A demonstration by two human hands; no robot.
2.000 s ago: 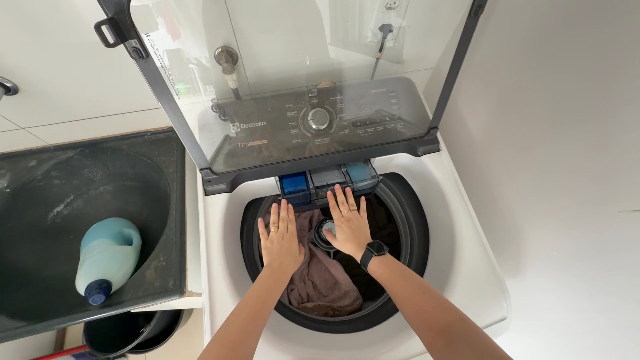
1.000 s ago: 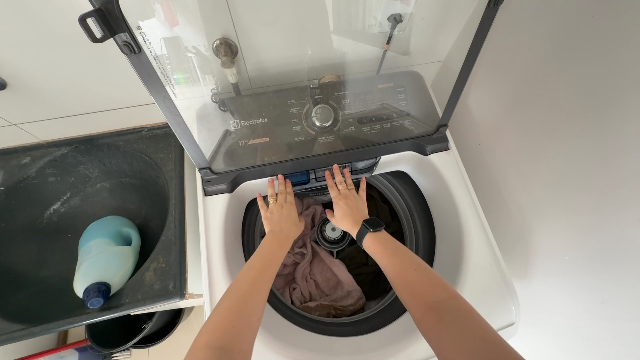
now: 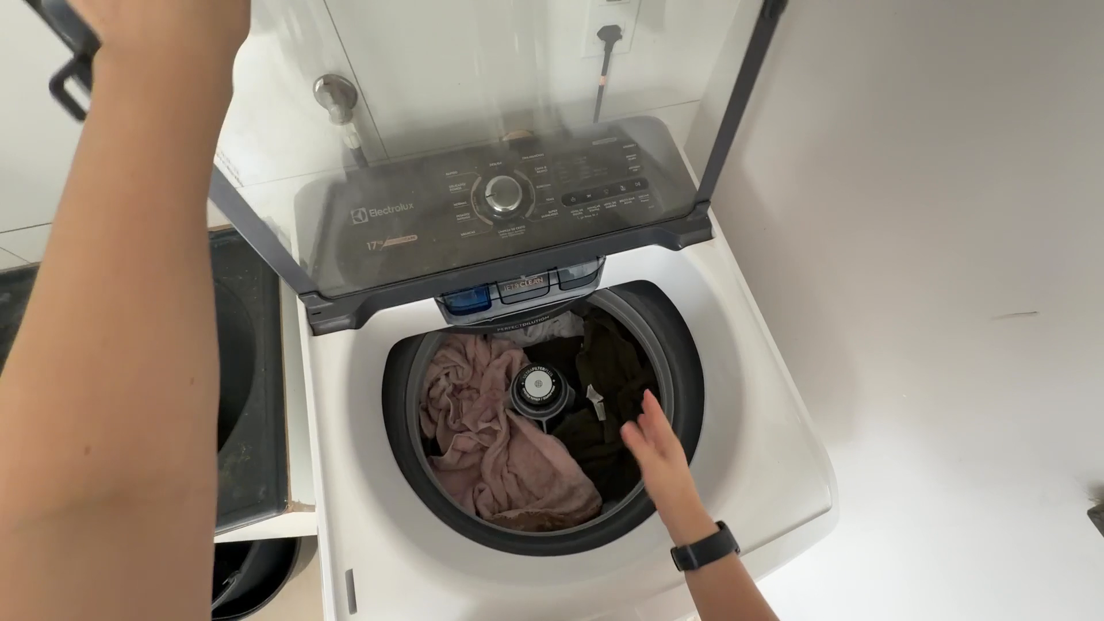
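My left hand is raised at the top left beside the frame of the raised glass lid; its fingers are cut off by the view's edge, so its hold is hidden. My right hand, a dark watch on its wrist, hovers over the right rim of the washing machine's drum, fingers extended and holding nothing. Inside the drum, a pink towel-like cloth lies left of the agitator, and dark clothes lie on the right. The dispenser drawer sits pushed in behind the drum opening.
Behind the lid is the control panel with a round knob. A dark sink stands left of the machine, with a black bucket below it. A tap and a plugged-in cord are on the back wall. A wall runs along the right.
My left hand has moved from the dispenser up to the lid's top left side. My right hand has drawn back from the dispenser to the drum's right rim. The view has shifted.
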